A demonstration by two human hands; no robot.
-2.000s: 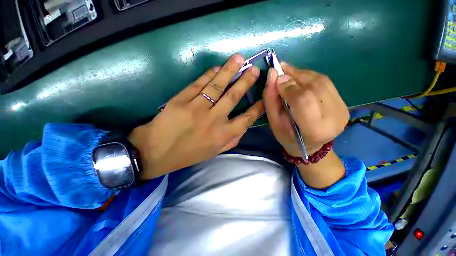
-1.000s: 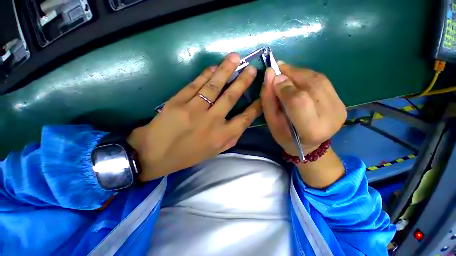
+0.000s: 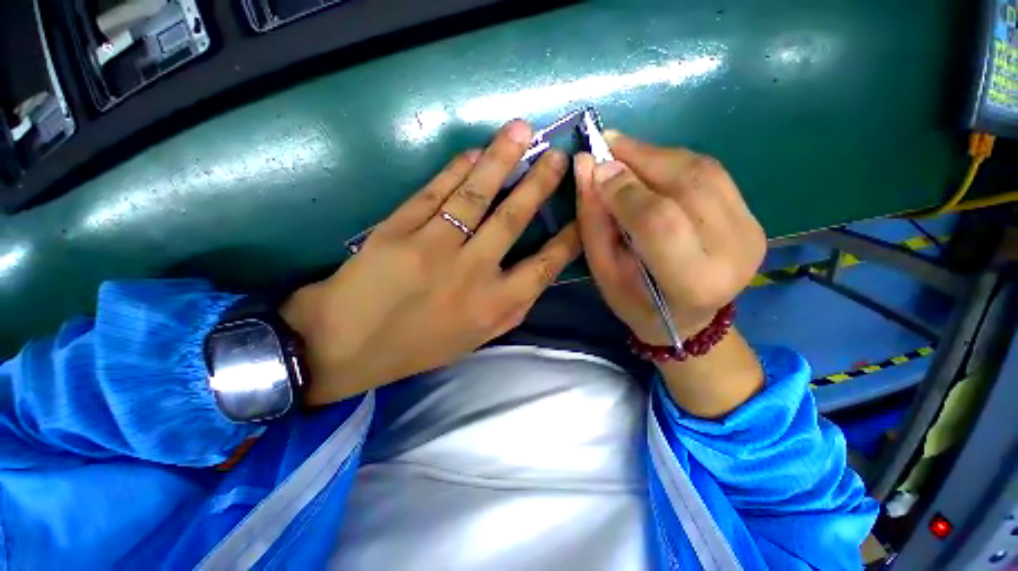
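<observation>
A phone middle frame [image 3: 560,125] lies on the green mat near its front edge, mostly hidden under my left hand. My left hand [image 3: 419,262] is spread flat over the frame, with its fingertips on it. My right hand [image 3: 675,229] grips silver tweezers [image 3: 596,141]. The tweezer tip is at the frame's far right corner, and the rear end reaches back over the wrist. Any small part under the tip is too small to tell.
A black tray [image 3: 240,61] with frames in its pockets is at the upper left. A grey meter [image 3: 997,78] with a yellow-orange cable [image 3: 969,184] is at the right edge. A grey machine housing [image 3: 969,491] with a red light stands at the lower right.
My right hand and the tweezers have shifted slightly left along the frame's corner. My left hand has stayed almost still on the frame.
</observation>
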